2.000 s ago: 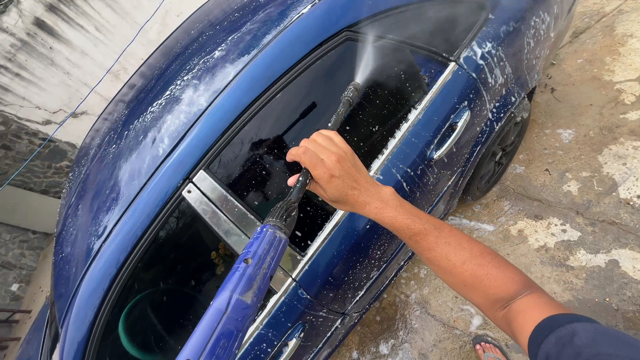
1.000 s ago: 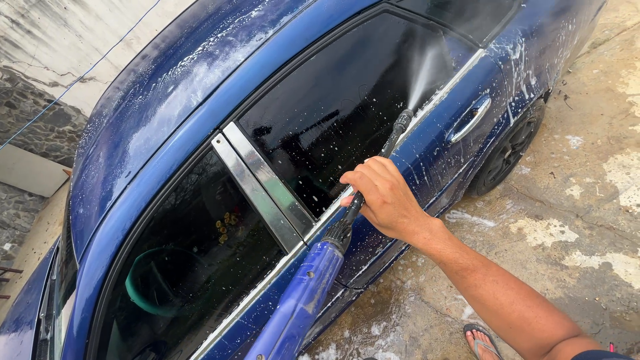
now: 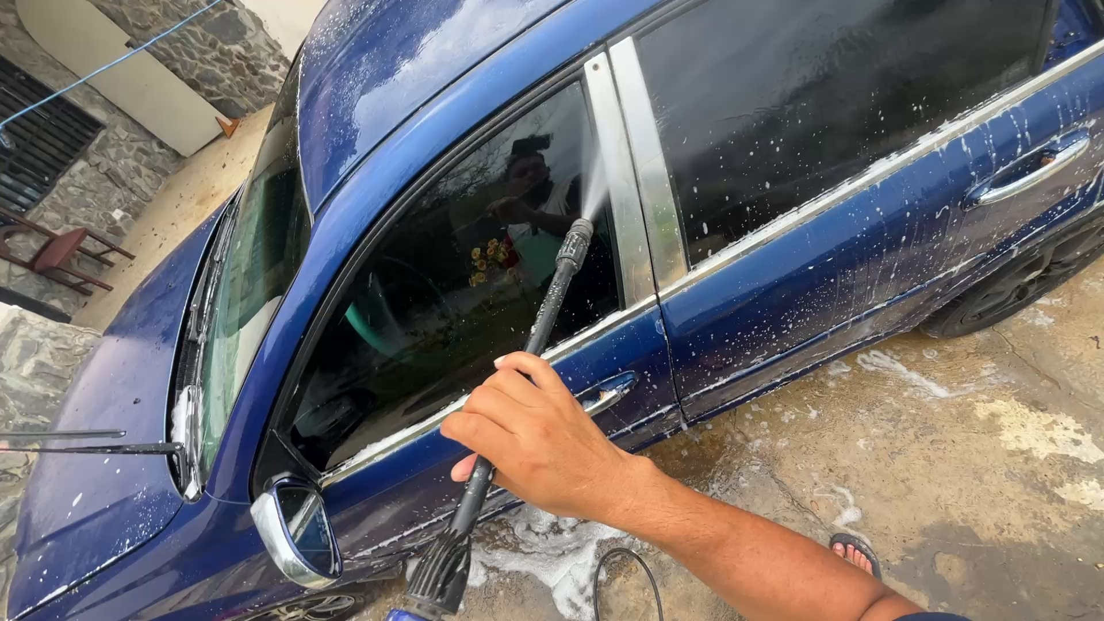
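My right hand (image 3: 530, 435) is closed around the black lance (image 3: 552, 306) of a pressure washer. Part of a ribbed black collar and a blue body shows below it at the bottom edge. White spray leaves the nozzle (image 3: 576, 237) and meets the front side window (image 3: 483, 250) of a blue car, beside the silver door pillar (image 3: 636, 164). Foam lies along the chrome window trim (image 3: 392, 444) and runs down the rear door (image 3: 828, 276). My left hand is out of view.
A silver side mirror (image 3: 297, 535) juts out at lower left. Foam (image 3: 556, 556) and a thin black hose (image 3: 628, 552) lie on wet concrete. A sandalled foot (image 3: 854, 555) stands lower right. A wooden chair (image 3: 60, 250) is by the stone wall.
The spray has moved from the rear side window to the front side window, with my right hand still on the lance. The view has shifted toward the front of the car.
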